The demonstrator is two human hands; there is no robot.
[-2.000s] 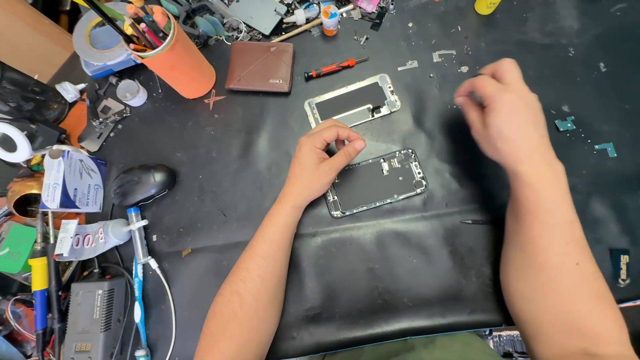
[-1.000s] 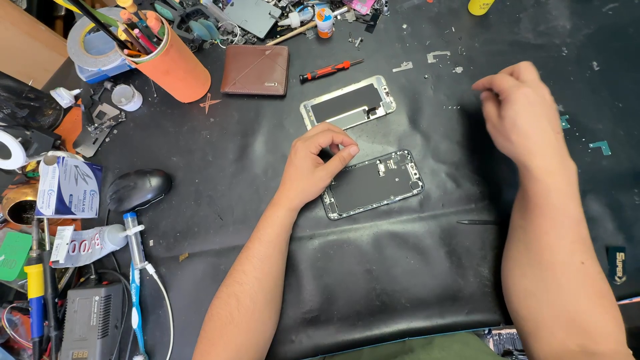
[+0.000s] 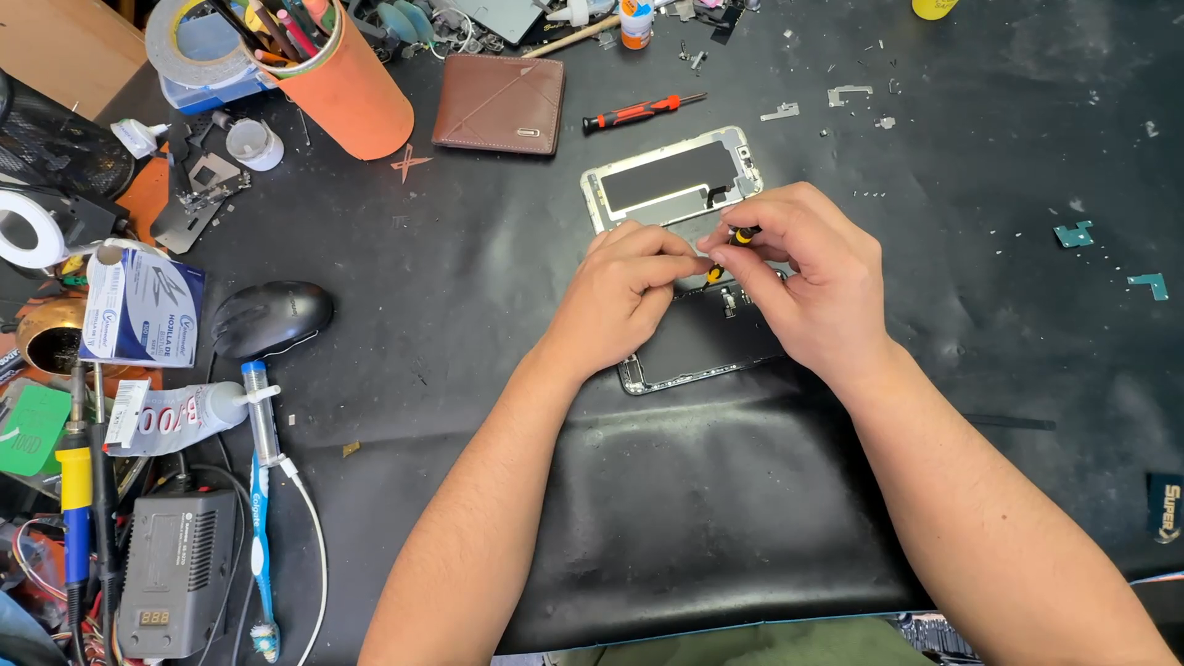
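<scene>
Over the upper edge of an open smartphone housing [image 3: 708, 347], my right hand [image 3: 809, 268] grips a small black-and-yellow precision screwdriver [image 3: 715, 273] between thumb and fingers. My left hand [image 3: 624, 296] is at the same spot, its fingertips against the screwdriver's lower part; whether it pinches the tool or a small part cannot be told. The screwdriver's tip is hidden or too small to see. Behind the hands lies a detached phone screen assembly [image 3: 661, 176] with a pale metal frame, partly covered by my fingers.
A red-and-black screwdriver [image 3: 638, 114] and a brown wallet [image 3: 499, 104] lie behind the phone parts. Small metal brackets [image 3: 849, 94] and tiny screws [image 3: 868, 194] are at the right. A computer mouse [image 3: 273, 319], an orange pencil cup [image 3: 356, 92] and a soldering station [image 3: 180, 573] stand left.
My right hand has come from the right to the phone housing and now holds the black-and-yellow screwdriver. My left hand has stayed near the housing, its fingers now meeting the tool.
</scene>
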